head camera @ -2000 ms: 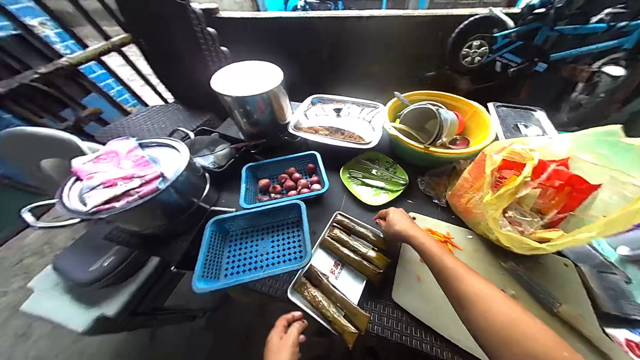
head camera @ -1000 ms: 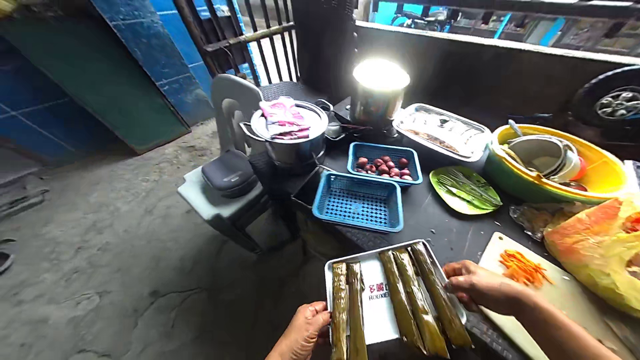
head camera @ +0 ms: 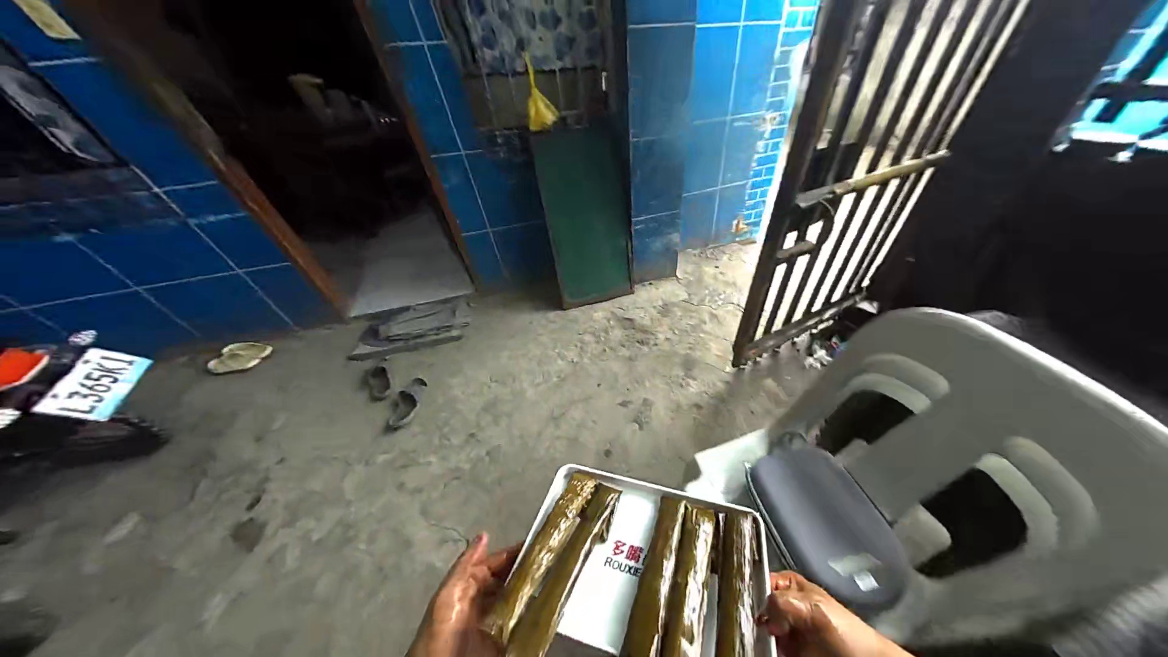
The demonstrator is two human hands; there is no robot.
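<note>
A white rectangular tray [head camera: 598,598] with red and black writing is held level between both my hands at the bottom of the view. Several long leaf-wrapped rolls [head camera: 659,570], shiny and brownish green, lie lengthwise on it, two at the left and the others at the right. My left hand [head camera: 464,598] grips the tray's left edge, its fingers partly hidden under it. My right hand [head camera: 812,616] holds the right edge, near the dark end of the outermost roll.
A white plastic chair [head camera: 985,438] with a grey zip case [head camera: 826,525] stands close on the right. Beyond are an open barred gate [head camera: 858,173], a green panel [head camera: 584,214] and a doorway with a mat [head camera: 415,324]. Slippers [head camera: 406,403] lie on the concrete floor; a vehicle's wheel [head camera: 109,438] is at left.
My left hand, free two seconds ago, now holds the tray with my right. The tray has been lifted off the table and carried away from it. The view has swung far left.
</note>
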